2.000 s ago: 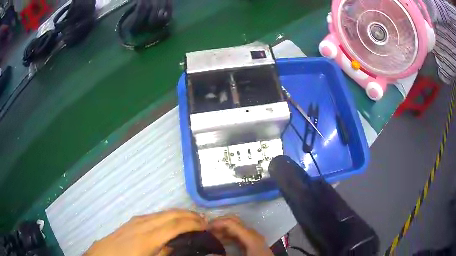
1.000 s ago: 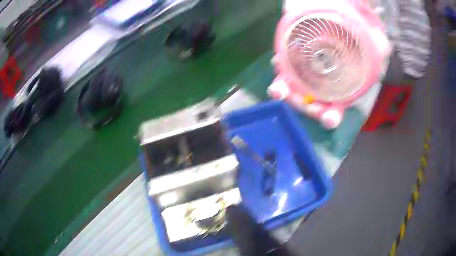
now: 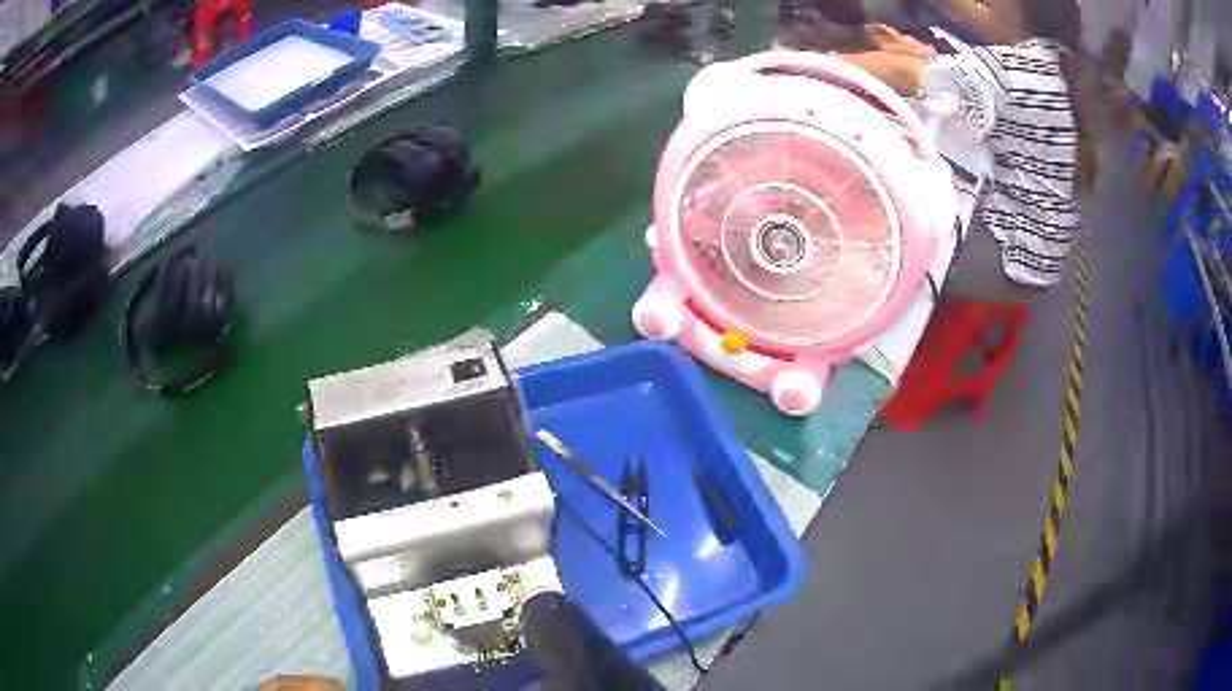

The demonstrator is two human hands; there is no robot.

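A silver-and-black box, likely a screw feeder (image 3: pixel 439 533), stands in the left part of a blue plastic tray (image 3: pixel 777 554). A thick black rod-shaped tool (image 3: pixel 581 648), perhaps an electric screwdriver, points at the box's bright metal ledge; its lower end is cut off. Small dark pliers or tweezers (image 3: pixel 632 520) and a thin light rod (image 3: pixel 601 483) lie in the tray. Only a sliver of my left hand (image 3: pixel 301 684) shows at the bottom edge, so its fingers and anything in them are hidden. My right hand is out of view.
A pink fan (image 3: pixel 780 243) stands beyond the tray. Black headphones (image 3: pixel 412 176) lie on the green surface (image 3: pixel 297 284), with more at the left. White foam (image 3: pixel 230 601) lies under the tray. A red stool (image 3: pixel 959 358) and a person in striped clothing (image 3: pixel 1034 162) are at the right.
The view has swung up and to the right, so the tray and feeder sit lower and further left. The dark cup and most of both hands have left the picture.
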